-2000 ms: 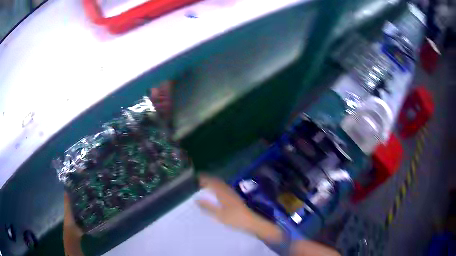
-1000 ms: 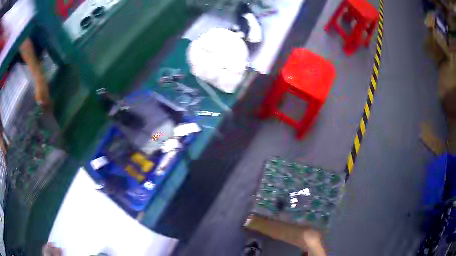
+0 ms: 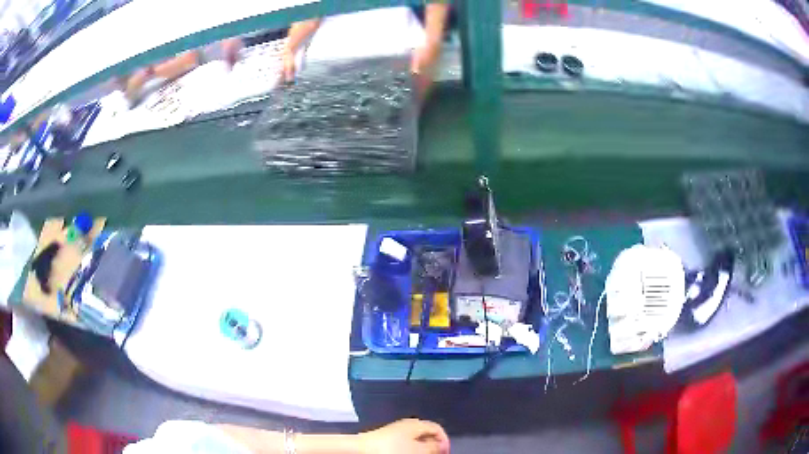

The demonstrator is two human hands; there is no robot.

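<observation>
My left hand (image 3: 406,436) is at the bottom edge, partly cut off. Its bare forearm comes in from the left with a thin bracelet and a pale sleeve. The fingers look curled, but whether they hold anything cannot be told. My right hand is not in view. A green round solder wire reel (image 3: 238,325) lies on the white sheet (image 3: 302,266) in front of me. A stack of clear blister trays with green boards (image 3: 341,115) stands across the green line, blurred, with another person's hands at its sides.
A blue bin (image 3: 387,328) holds a dark grey box, yellow sponge and black upright fan (image 3: 480,235). Right of it are loose wires (image 3: 568,310), a white fan (image 3: 646,297) and a tray (image 3: 734,208). A green post (image 3: 482,89) stands behind. Red stools (image 3: 707,415) are below right.
The view has swung from the aisle to face the bench. The low tray by the aisle is out of view. The stacked trays now show across the line, and my left forearm shows at the bottom.
</observation>
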